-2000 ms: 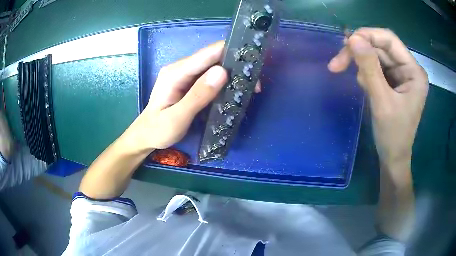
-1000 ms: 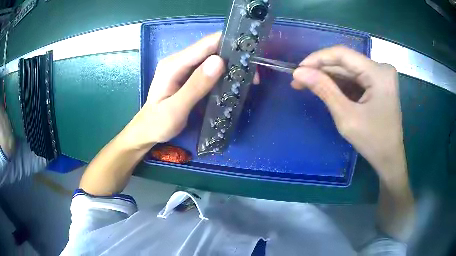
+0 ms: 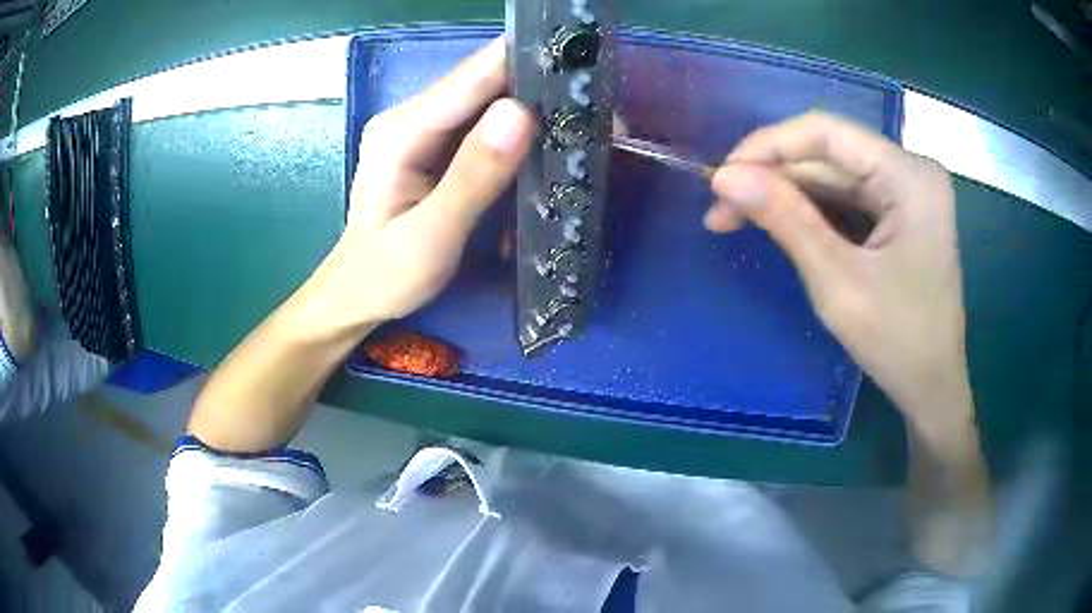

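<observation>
A long grey strip fixture (image 3: 533, 240) stands nearly upright in the picture above the blue tray, its top end cut off by the frame. Several dark round components (image 3: 575, 127) sit along it in a row, with small pale bits between them. My left hand (image 3: 413, 204) grips the strip's left edge, thumb on its face and the other fingers mostly hidden behind. My right hand (image 3: 844, 222) holds thin tweezers (image 3: 665, 153) between thumb and fingers. The tweezers point left, their tip close to the strip's right edge; contact cannot be told.
The blue tray (image 3: 742, 347) lies below the strip, with fine specks on it. An orange-red scrap pile (image 3: 412, 354) is in its near-left corner. A black ribbed stack (image 3: 91, 234) lies at far left, beside another person's arm (image 3: 14, 311). A white strip (image 3: 240, 105) crosses the green bench.
My left hand has turned the strip more upright and its lower end has moved right. My right hand has come in from the right, and the tweezers now show near the strip.
</observation>
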